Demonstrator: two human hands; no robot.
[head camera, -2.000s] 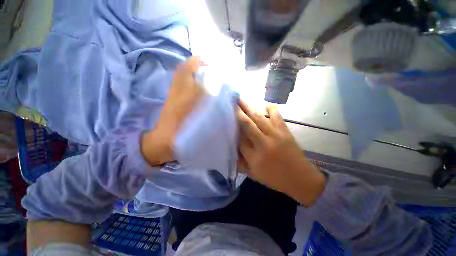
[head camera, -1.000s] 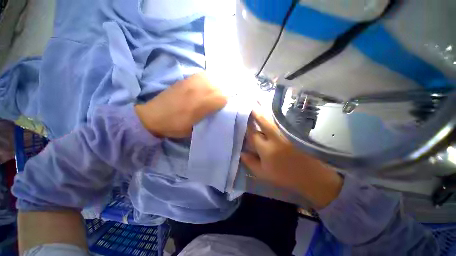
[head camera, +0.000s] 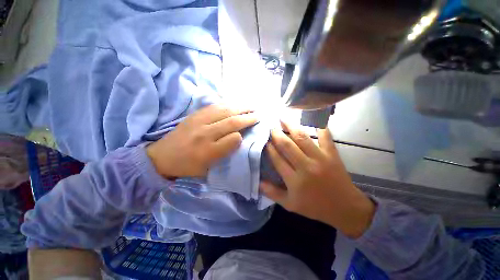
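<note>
My left hand (head camera: 200, 141) lies on a folded light blue band piece (head camera: 236, 174), its fingertips at the edge of the bright glare. My right hand (head camera: 315, 178) is on the right side of the band, fingers spread and pressing it from the right. The light blue garment (head camera: 82, 93) is heaped to the left, and more of its cloth hangs below my left hand over the table's front edge. The needle area of the sewing machine is washed out by glare. A shiny curved metal part (head camera: 351, 60) covers the view just above my right hand.
A pale blue cloth scrap (head camera: 414, 131) lies right of the needle. A dark tool (head camera: 488, 164) is at the far right edge. Blue lattice baskets stand below the table at left (head camera: 151, 257) and right (head camera: 477, 246). A ribbed grey knob (head camera: 452, 95) is at upper right.
The blue-striped machine head and large metal ring no longer fill the upper right. My left hand has shifted slightly down and left on the band, its fingers flatter.
</note>
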